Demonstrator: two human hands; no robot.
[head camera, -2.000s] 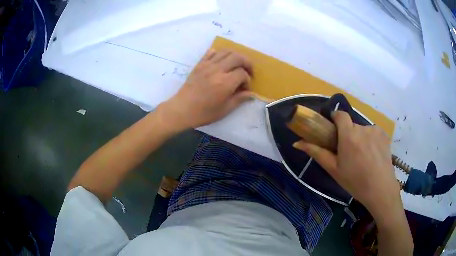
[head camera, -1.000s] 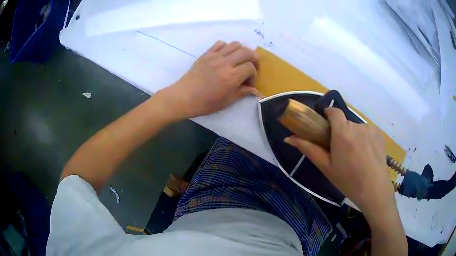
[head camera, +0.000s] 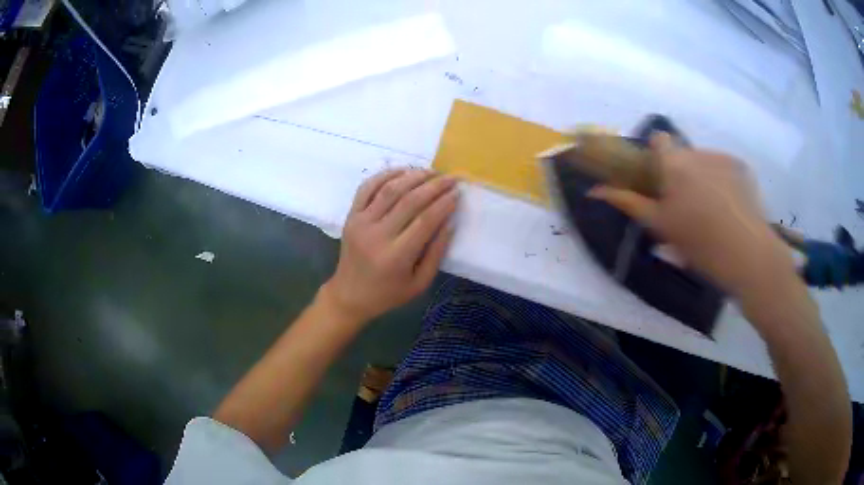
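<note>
The mustard-yellow template lies on the white table, its right part hidden by the iron. A narrow pale fold shows along its near edge. The dark steam iron, slightly blurred, covers the template's right part. My right hand grips the iron's wooden handle. My left hand rests at the template's lower left corner, fingers together; whether its fingertips hold white fabric cannot be told.
A pressed white strip lies at the far left of the table. Loose white pieces lie at the far right. A blue crate stands on the floor at left. The hose wrap is at right.
The iron has moved right and away from my body, uncovering table at the near side. My left hand has come off the template's top down to its lower left corner. The view has shifted.
</note>
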